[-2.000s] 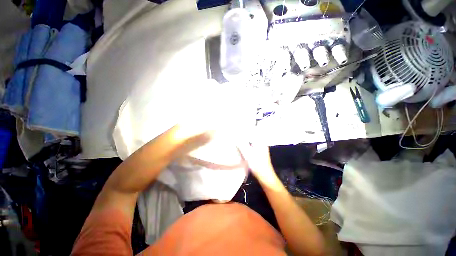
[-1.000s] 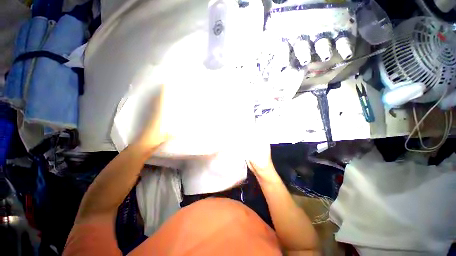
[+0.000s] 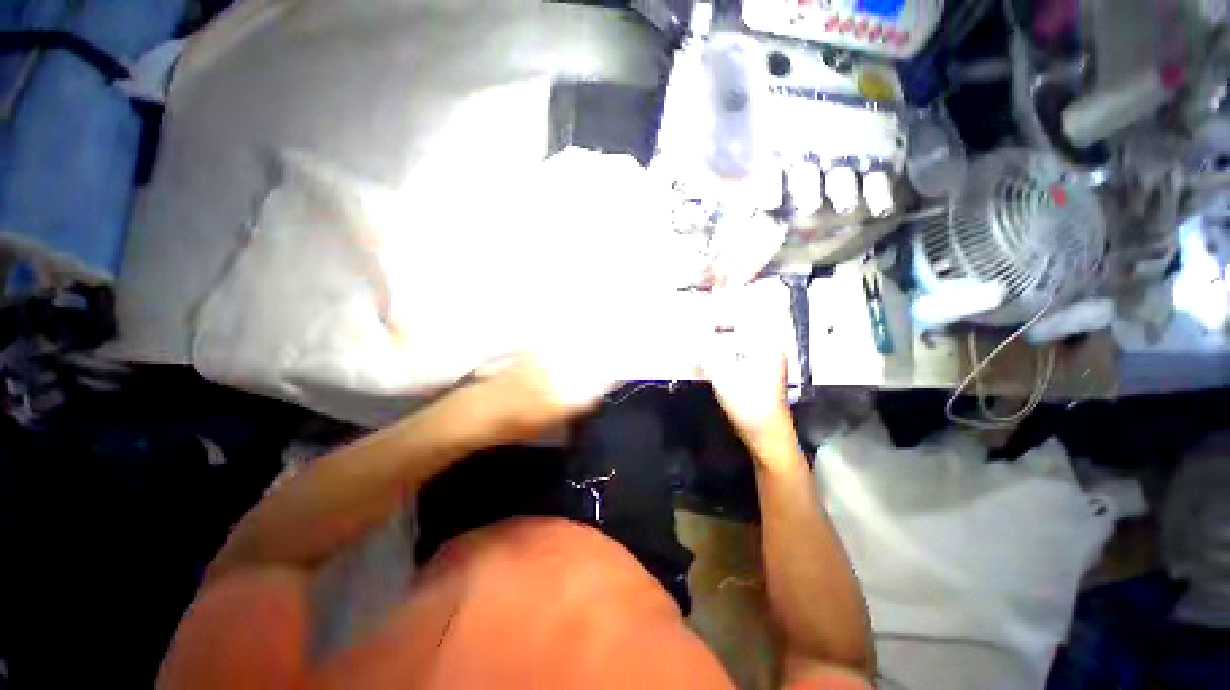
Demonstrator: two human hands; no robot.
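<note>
White fabric panels lie on the pale table left of the machine, washed out by glare toward the middle. My left hand is at the table's front edge, over the cloth's near side; its fingers are lost in glare. My right hand is at the table edge below the machine's needle area, also overexposed, so its fingers and any hold are hidden. The overlock machine stands beyond my right hand, with a row of pale knobs. Thread tails lie on my dark lap.
Teal snips and a dark strap lie right of the machine. A white fan with a pale cable stands further right. Stacked white pieces hang at the lower right. A denim bundle is far left. A control panel tops the machine.
The view has shifted right. The cloth has gone from my lap and spreads on the table. My left hand has moved right along the table edge; my right hand is nearer the dark strap.
</note>
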